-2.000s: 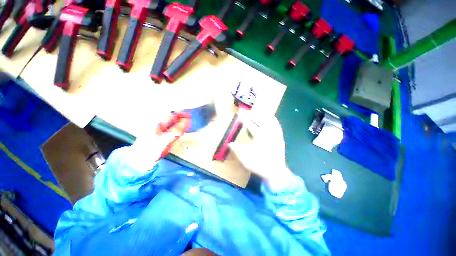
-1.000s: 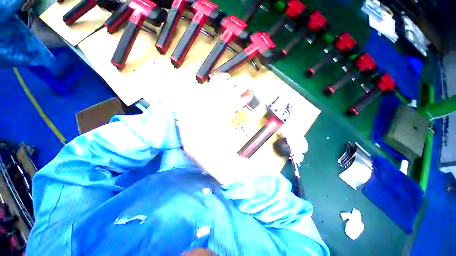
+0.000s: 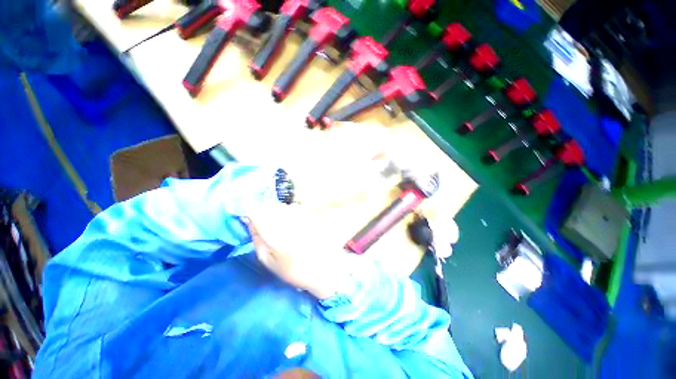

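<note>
A tool body with a dark grip and red edges [image 3: 385,220] lies on the pale board, its open silvery head up and to the right. A two-faced mallet [image 3: 420,231] lies right of it, black and white faces showing, dark handle toward me. My right hand [image 3: 293,255] reaches across to the left in front of my body, bright and washed out. My left hand [image 3: 315,166] is almost lost in glare over the board; its fingers cannot be made out. A small dark ridged round thing [image 3: 283,186] shows by my left cuff. Whatever either hand holds is hidden by glare.
Red-headed tool units [image 3: 363,55] lie along the board's far side, with more on the green bench [image 3: 474,311]. At right are a silver sleeve [image 3: 521,274], a white crumpled wipe [image 3: 511,346], blue cloth [image 3: 571,303] and a grey-green block [image 3: 595,220]. A cardboard box [image 3: 148,169] stands lower left.
Since two seconds ago, my right hand has left the tool body and moved left toward my left hand. The mallet now lies beside the tool body. The camera view has shifted.
</note>
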